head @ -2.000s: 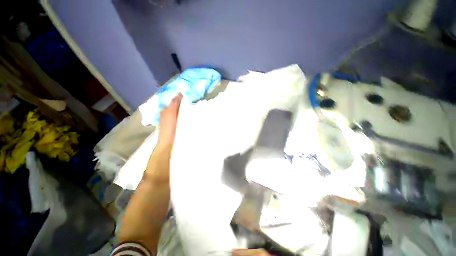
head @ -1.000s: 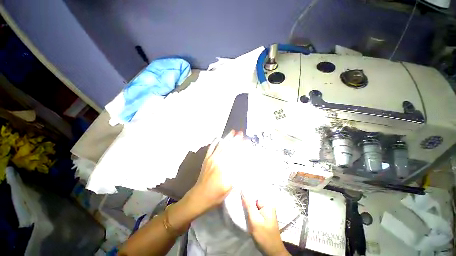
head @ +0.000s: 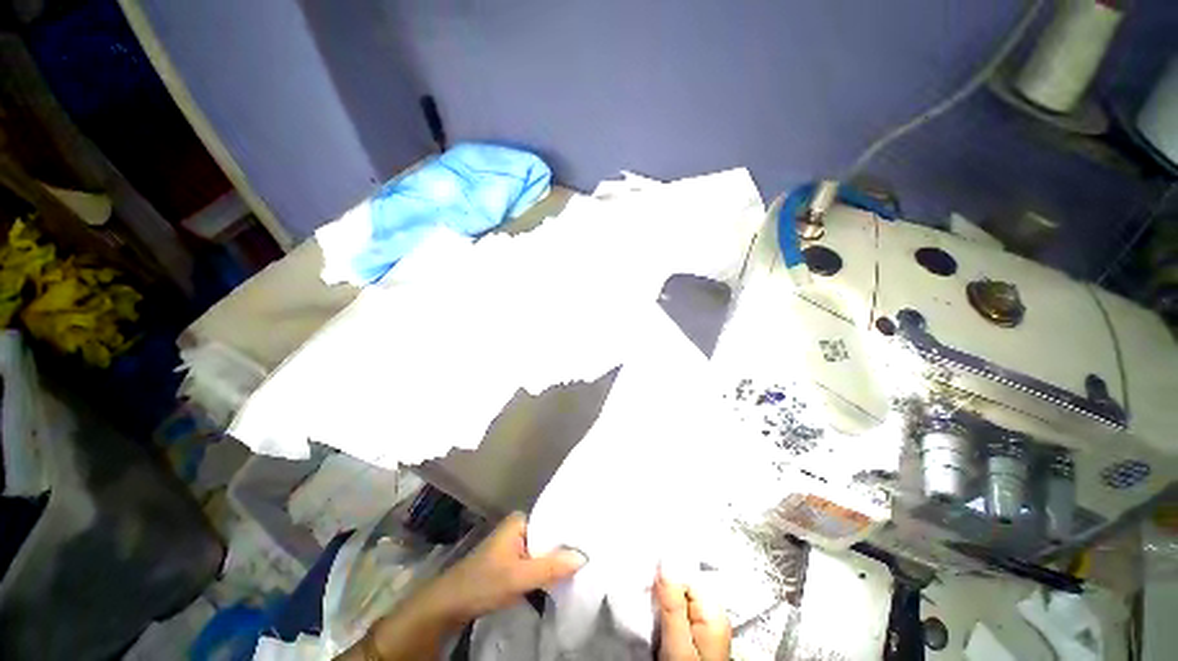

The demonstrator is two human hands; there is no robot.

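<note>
A bright white fabric piece [head: 620, 478] hangs from the needle area toward me. My left hand [head: 506, 568] pinches its near left edge. My right hand [head: 691, 620] grips its near edge further right, partly cut off by the bottom rim. More white fabric [head: 452, 329] lies flat left of the overlock machine [head: 962, 310]. A smooth grey plate [head: 699, 300] shows partly between the fabrics. The needle area is lost in lamp glare.
A light blue fabric bundle [head: 452, 200] lies against the purple-blue wall. Silver tensioners [head: 946, 462] line the machine front. A white thread cone [head: 1067, 54] stands behind. White scraps [head: 1053, 630] lie at lower right. Yellow pieces [head: 65, 304] are at far left.
Both hands have moved from near the needle area toward me, to the near edge of the white piece. More of that piece now shows. The view has shifted slightly.
</note>
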